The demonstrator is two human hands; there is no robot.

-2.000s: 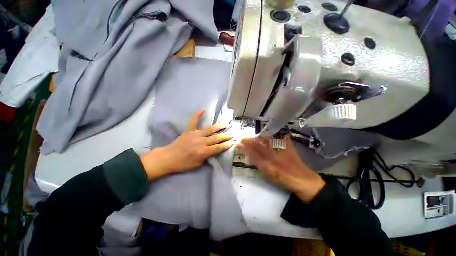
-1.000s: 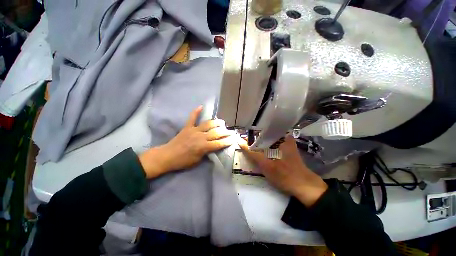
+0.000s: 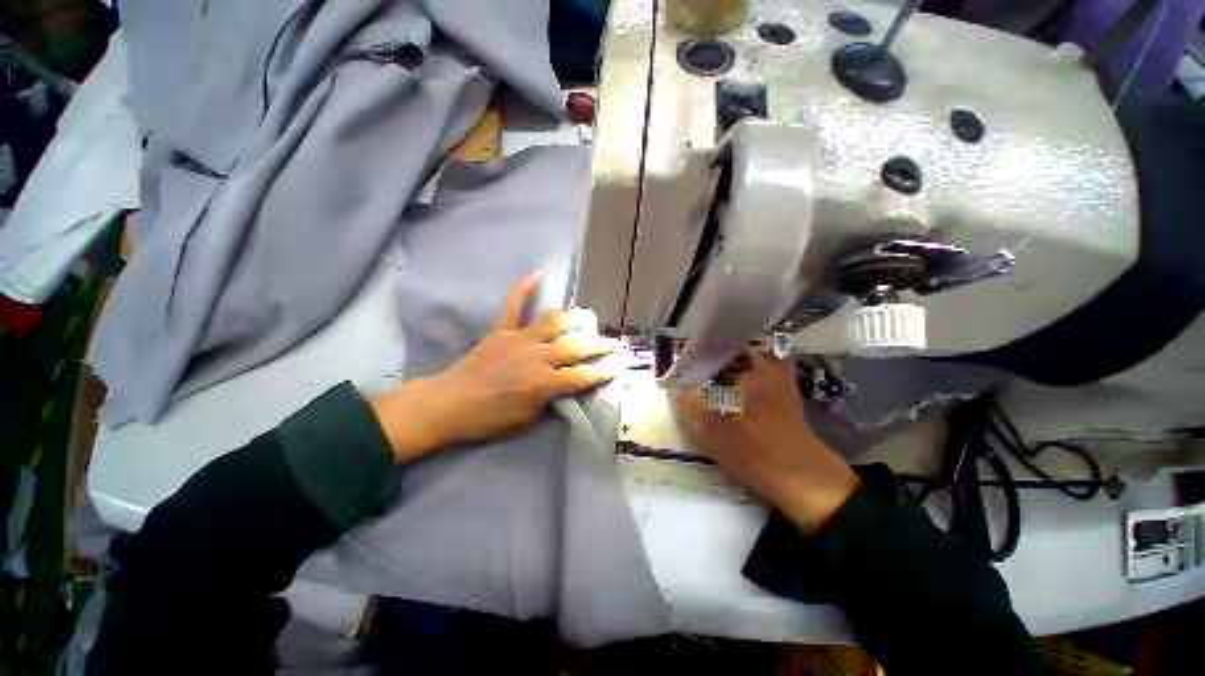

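A light grey garment panel [image 3: 489, 528] lies under the sewing machine head [image 3: 872, 145] and drapes over the table's near edge. My left hand [image 3: 509, 376] lies flat on the panel, fingers spread, fingertips in the bright light by the needle area. My right hand [image 3: 753, 423] is right of the needle, beside the small knurled thumbscrew [image 3: 722, 398]; its fingertips are partly hidden behind the machine parts. The needle plate [image 3: 645, 403] shows between the hands. The presser foot is small and blurred by glare.
Piled grey panels [image 3: 304, 172] fill the table's far left. A grey scrap [image 3: 912, 376] lies right of the needle. Black-handled scissors [image 3: 978, 482] with dark cord lie right of my right hand. A small white-and-black box [image 3: 1164, 543] is at the far right. The white table [image 3: 238, 442] has a curved edge.
The machine appears slightly further left than two seconds ago as the view shifted. My right hand's fingertips have moved right, off the needle area, uncovering more needle plate. My left hand stays on the panel.
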